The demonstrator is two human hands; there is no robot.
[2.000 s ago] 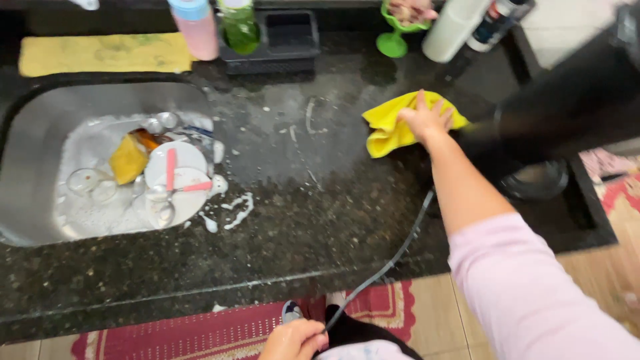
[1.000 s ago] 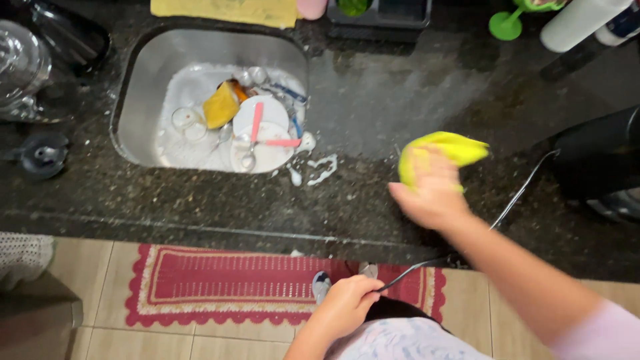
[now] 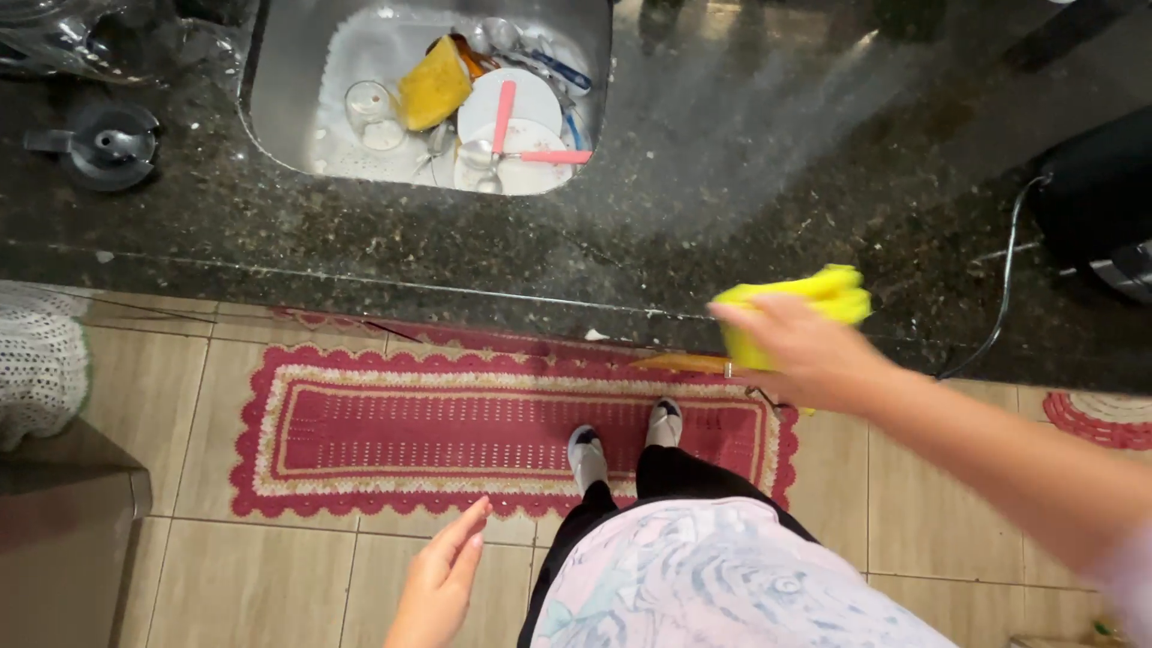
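My right hand (image 3: pixel 796 346) grips a bright yellow cloth (image 3: pixel 832 292) at the front edge of the dark granite countertop (image 3: pixel 504 243); the hand is slightly blurred. Low in the view, my left hand (image 3: pixel 441 576) is held over the tiled floor with nothing in it, its thumb a little apart from the fingers. A black power cord (image 3: pixel 1006 270) hangs from a black appliance (image 3: pixel 1098 189) on the right and runs over the counter edge.
The steel sink (image 3: pixel 288 117) holds white plates (image 3: pixel 511 103), cutlery with pink handles (image 3: pixel 506 117), a yellow sponge (image 3: pixel 435 85) and suds. A dark plastic lid (image 3: pixel 110 146) lies left of it. A red crocheted rug (image 3: pixel 432 432) covers floor below.
My right hand has brought the yellow cloth to the counter's front edge. My left hand, which held the cord in the earlier frames, has let it go. The view has shifted.
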